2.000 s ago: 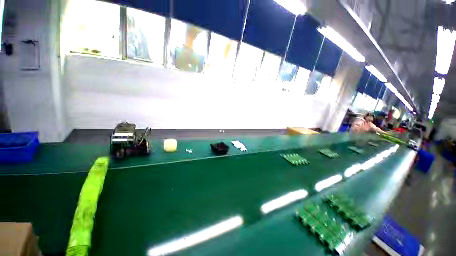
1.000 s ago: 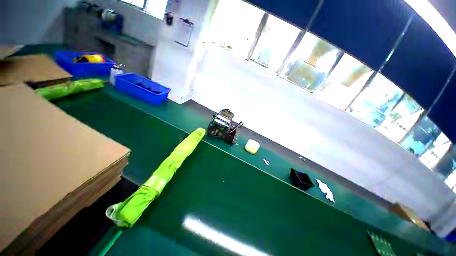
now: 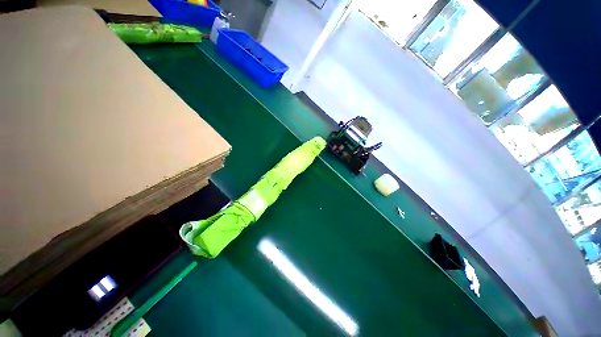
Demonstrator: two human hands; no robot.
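Note:
Neither of my hands is in the picture. Nearest in front of me, a tall stack of brown cardboard sheets (image 3: 99,125) fills the left side, with no boards on it. A lime-green fabric roll (image 3: 263,194) lies diagonally on the green bench, with a pale loop at its near end. A thin green stick (image 3: 158,296) lies beside that end, its lower part over a white sheet with red dots (image 3: 109,319). A dark flat rectangle with a red edge (image 3: 85,289) lies against the stack and reflects light.
Along the wall side stand a black device (image 3: 354,145), a pale round tub (image 3: 386,185), a black box (image 3: 446,253) and a crumpled white item (image 3: 471,276). Blue bins (image 3: 252,58) and a second green roll (image 3: 155,33) are at the far end.
The view has swung left and down. The circuit boards on the bench have left the picture; the cardboard stack is larger, and the dotted sheet and dark rectangle now show.

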